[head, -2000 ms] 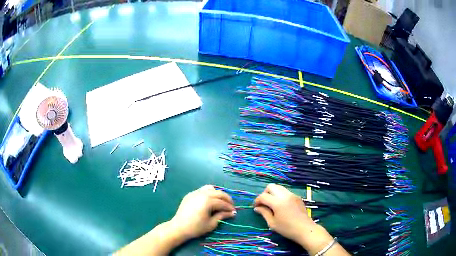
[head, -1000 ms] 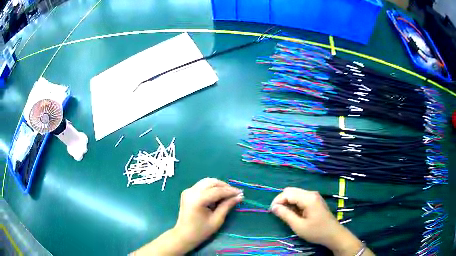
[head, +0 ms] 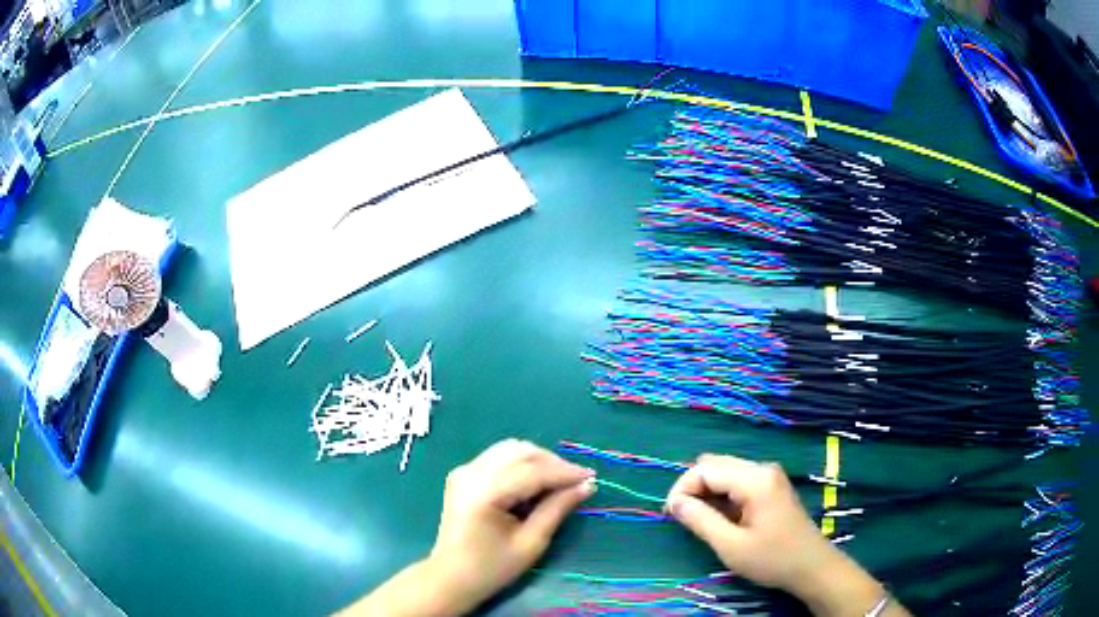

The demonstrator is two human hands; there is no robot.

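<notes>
My left hand (head: pixel 512 500) pinches the tip of a thin green core wire (head: pixel 629 491) between thumb and fingertips; something small and pale shows at the fingertips. My right hand (head: pixel 747 512) pinches the same cable's wires a short way to the right. Blue and red cores (head: pixel 621 456) show above and below the green one, between the hands. The black cable runs right from behind my right hand. A loose pile of white marker tubes (head: pixel 380 407) lies left of my hands, with two single tubes just above it.
Thick bundles of multi-core cables (head: pixel 916 362) lie at right. A white sheet (head: pixel 362 259) with a sample cable (head: pixel 434 177) lies upper left. A small fan (head: pixel 121 293) and small blue tray (head: pixel 72 434) are far left. A blue bin (head: pixel 711 42) and second tray (head: pixel 1018 115) are at the top.
The view has shifted, cutting off most of the blue bin and the red tool at right. Both hands remain close together; the green wire between them shows more clearly.
</notes>
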